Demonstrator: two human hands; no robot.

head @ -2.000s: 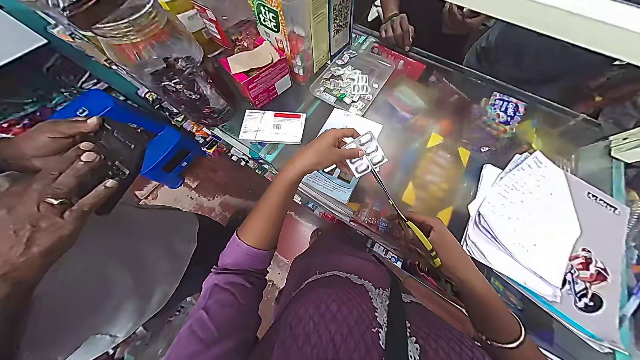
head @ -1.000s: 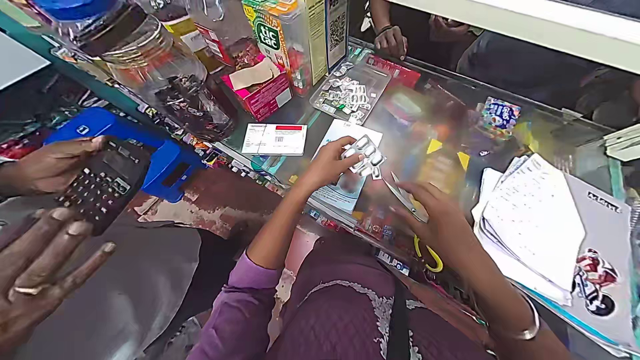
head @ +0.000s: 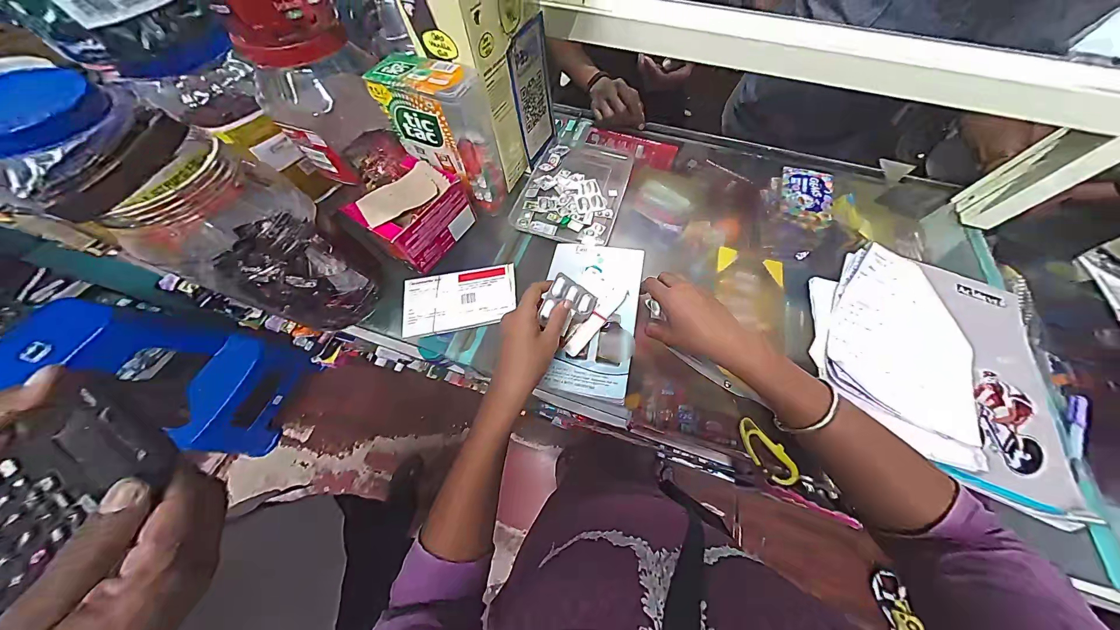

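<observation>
My left hand (head: 529, 341) holds a silvery tablet blister strip (head: 569, 297) over a printed leaflet (head: 586, 381) on the glass counter. To its right, my right hand (head: 700, 319) has a small silvery piece (head: 654, 308) between thumb and fingers. Scissors with a yellow handle (head: 768, 453) are below my right hand and wrist; their blades are partly hidden, and whether that hand touches them is unclear. Beyond the leaflet, a clear plastic tray (head: 534, 226) contains many cut blister pieces. A white printed card (head: 459, 300) rests left of my left hand.
Clear jars (head: 262, 227), a pink carton (head: 424, 232) and a Tic Tac container (head: 437, 122) crowd the left. Papers (head: 906, 350) lie on a notebook (head: 1006, 350) at right. A person's hands hold a calculator (head: 44, 507) at lower left. Another person's hand (head: 617, 103) rests across the counter.
The scissors have left the blister strip, where their blades were two seconds ago. My hands have moved apart slightly. The calculator at left has come closer, and the view has shifted.
</observation>
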